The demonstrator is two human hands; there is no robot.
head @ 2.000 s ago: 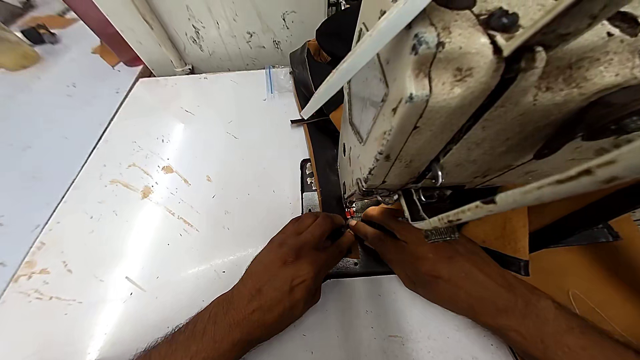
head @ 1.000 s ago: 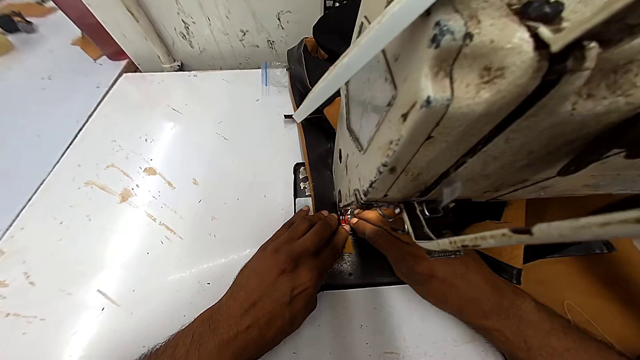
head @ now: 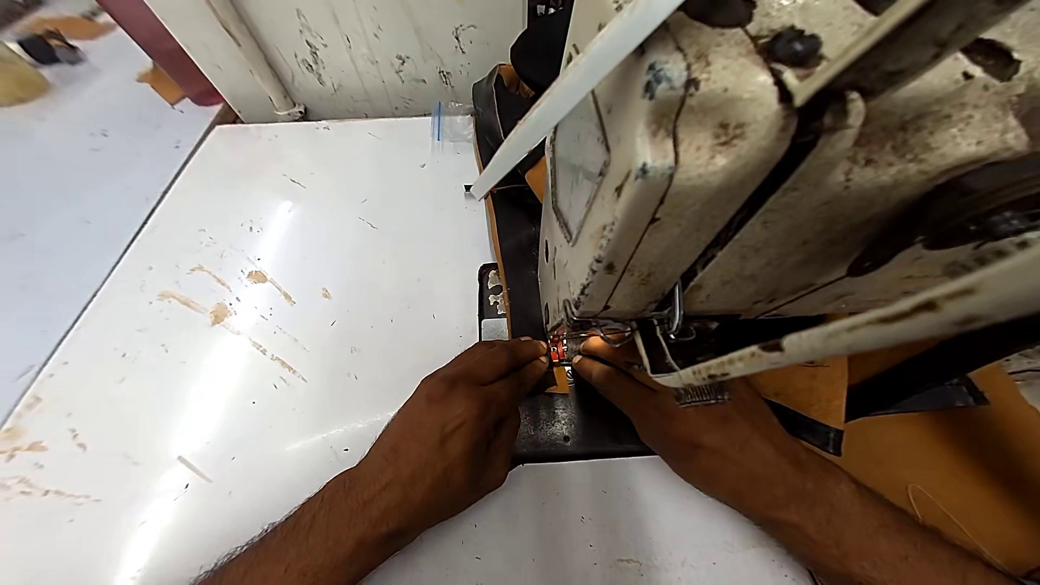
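Observation:
A worn cream industrial sewing machine (head: 731,162) fills the upper right, its needle area just above both hands. Black leather (head: 517,244) with a tan edge runs along the left side of the machine head to the fingertips. My left hand (head: 467,406) presses with bent fingers on the leather, left of the presser area. My right hand (head: 682,414) reaches in from the right, its thumb and fingertips at the work under the machine head. Between the fingertips shows a small red part (head: 557,349), with a tan piece (head: 561,380) below it. What the fingers pinch is partly hidden.
A white worktop (head: 244,366) with scuffs and glue-like stains surrounds the black machine bed (head: 561,426). A clear zip bag (head: 455,123) lies near its back edge. Tan and black leather pieces (head: 934,463) lie at the right. A white bar (head: 577,93) slants down in front of the machine.

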